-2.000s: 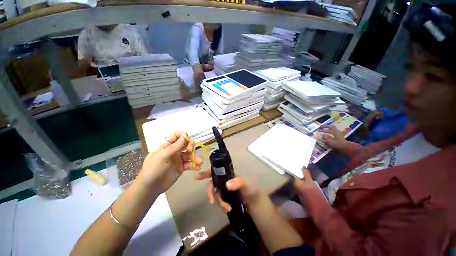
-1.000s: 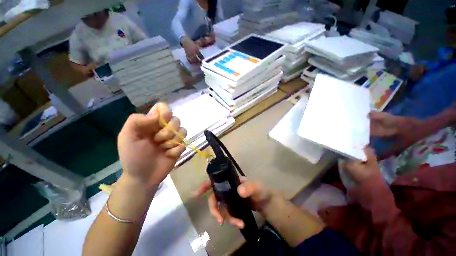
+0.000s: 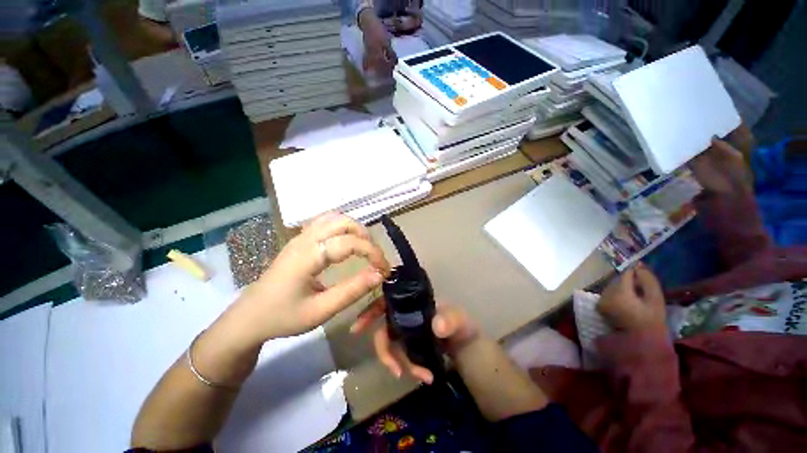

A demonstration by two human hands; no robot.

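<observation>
My right hand (image 3: 416,341) is wrapped around the black electric screwdriver (image 3: 410,310), its cable end pointing up and away from me over the cardboard mat. My left hand (image 3: 327,270) has its fingertips at the top end of the tool, where a bit of the yellow cord (image 3: 382,276) shows. Most of the cord is hidden by the fingers. The tool's lower end is hidden by my right hand and clothes.
A screw box (image 3: 251,251), a pale yellow stick (image 3: 188,264) and a bag of screws (image 3: 108,272) lie left. White units (image 3: 349,172) lie ahead, beside a stack topped by a face-up unit (image 3: 473,75). A neighbour's hand (image 3: 724,159) holds a white unit (image 3: 677,106) at right.
My left hand has come from pulling the yellow cord taut to the tool's top end. The neighbour has lifted a white unit toward the stack. The view has shifted.
</observation>
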